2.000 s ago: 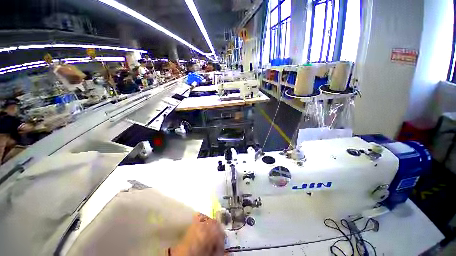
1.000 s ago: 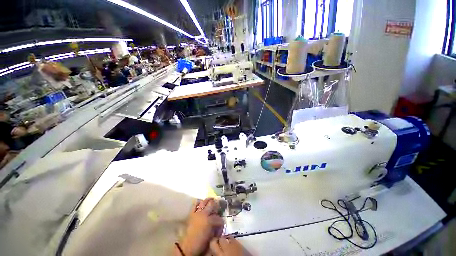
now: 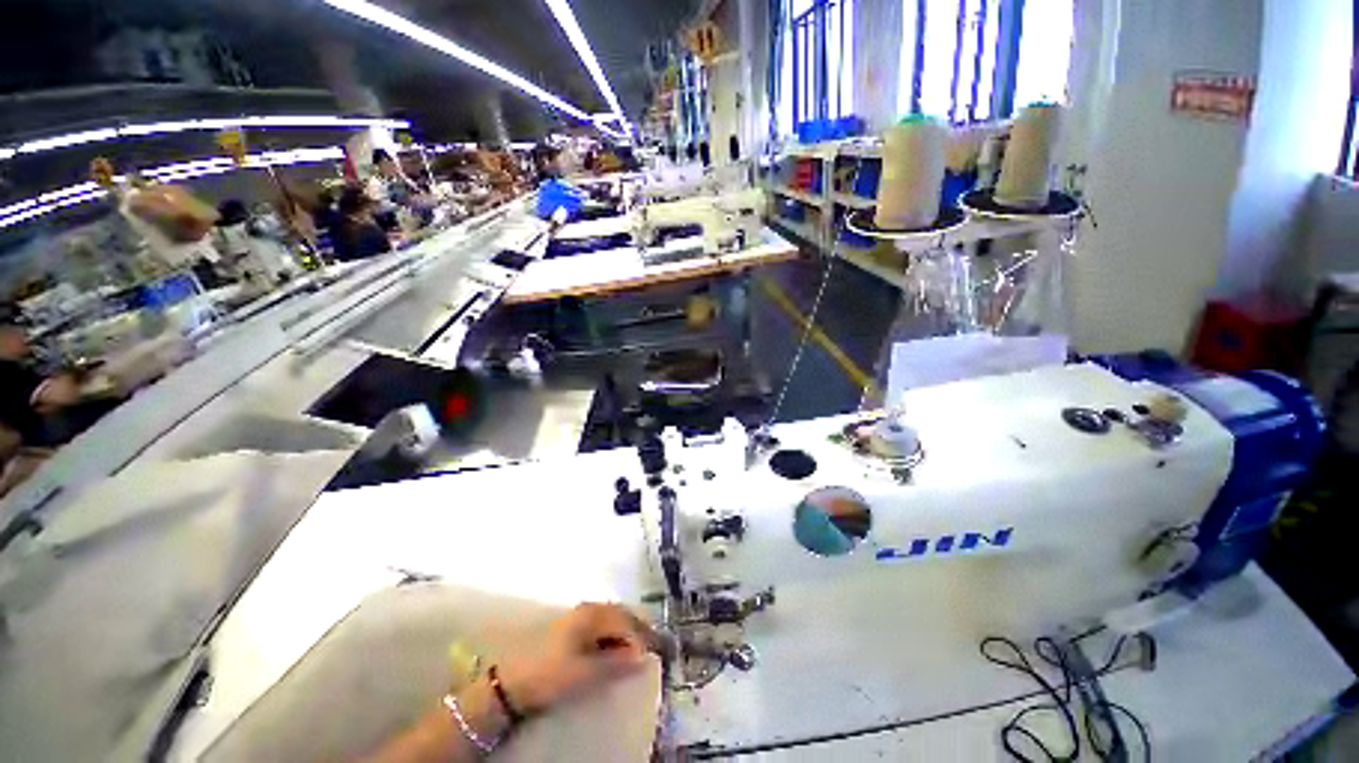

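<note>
A large beige fabric panel [image 3: 373,671] with a curved upper edge lies on the white table, left of the needle. My left hand [image 3: 589,653] is on the panel's right part, close to the presser foot and needle area [image 3: 693,656]. Its fingers are curled and blurred, and I cannot tell if they pinch the cloth. A dark band and a light bracelet are on the wrist. The white sewing machine [image 3: 954,507] with blue lettering stands to the right. My right hand is not in view.
Pale cloth [image 3: 134,596] drapes at the far left beside the table. A dark tool with black cord [image 3: 1095,701] lies on the table at right. Two thread cones [image 3: 912,172] stand behind the machine. A blue motor [image 3: 1267,447] is at its right end.
My right hand, beside the left one a second ago, has left the view. My left hand has moved slightly left, its forearm now slanting from lower left. The panel's right edge shows beneath it.
</note>
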